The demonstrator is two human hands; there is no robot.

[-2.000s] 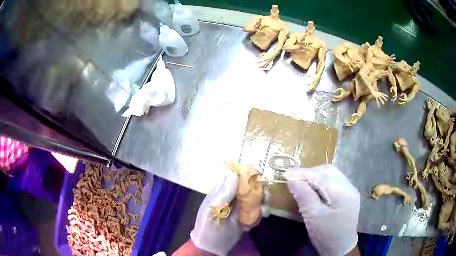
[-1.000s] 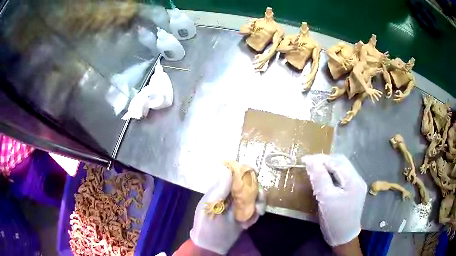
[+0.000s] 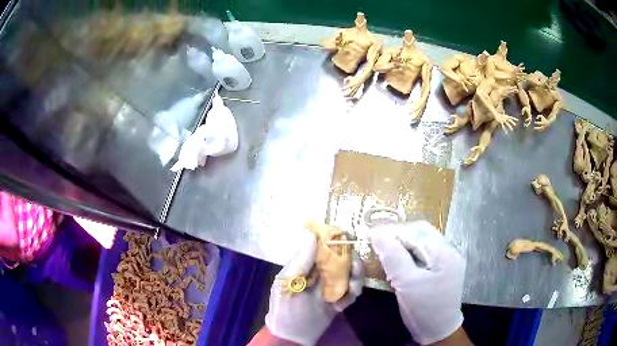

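My left hand [image 3: 301, 304], in a white glove, holds a tan torso [image 3: 333, 270] with an arm on it above the near table edge. A round yellowish joint end shows at its left. My right hand [image 3: 423, 277], also gloved, pinches a thin pale applicator [image 3: 344, 242]; its tip is at the torso's upper part. The small oval glue dish [image 3: 384, 215] stands on the brown cardboard pad [image 3: 399, 179], which has shiny smears, and is partly behind my right hand.
Torsos with arms [image 3: 404, 66] lie along the far edge. Two loose arms [image 3: 533, 251] and a heap [image 3: 599, 196] lie at right. Squeeze bottles [image 3: 231, 69] and a white cloth [image 3: 220, 135] are upper left. A blue crate of limbs [image 3: 159, 290] is below left. A person's checked sleeve shows far left.
One second ago my right hand held the applicator at the dish. It has moved left, and the applicator is now at the torso. The torso stays in my left hand.
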